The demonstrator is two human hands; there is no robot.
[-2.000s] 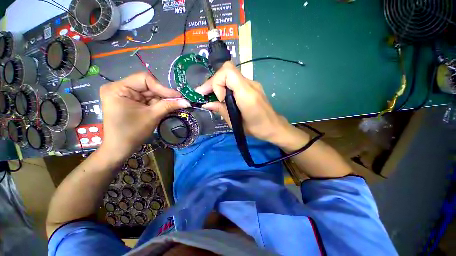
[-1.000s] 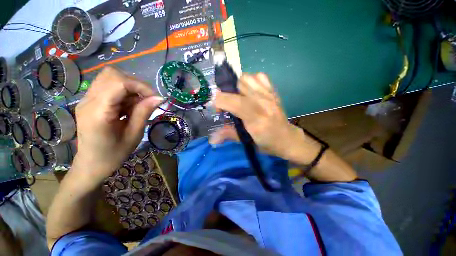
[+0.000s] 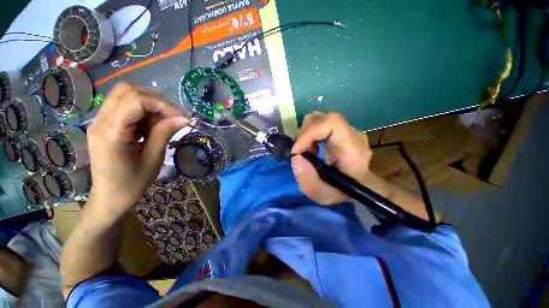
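Observation:
The green ring PCB point(image 3: 236, 99) lies on the printed cardboard sheet point(image 3: 241, 129). A stator point(image 3: 200, 157) sits just below it, near the bench edge. My left hand point(image 3: 129, 141) pinches a thin lead wire point(image 3: 194, 122) between thumb and forefinger at the board's lower left. My right hand point(image 3: 331, 157) holds the soldering iron point(image 3: 355, 187) like a pen. The iron's metal tip points up and left and reaches the lower edge of the board; whether it touches a pad is too small to tell. Black leads run up and right from the board.
Several stators point(image 3: 60, 150) stand at the left, with a larger one point(image 3: 83, 34) at upper left. A carton point(image 3: 210, 207) holding rows of rings is below the bench. The green mat point(image 3: 373, 66) is at right, with yellowish and black cables point(image 3: 505, 69) beyond. Another person's arm shows at lower left.
The iron has swung from pointing up to pointing at the board's lower edge. My right hand has moved right and down from the board. My left hand still pinches a wire.

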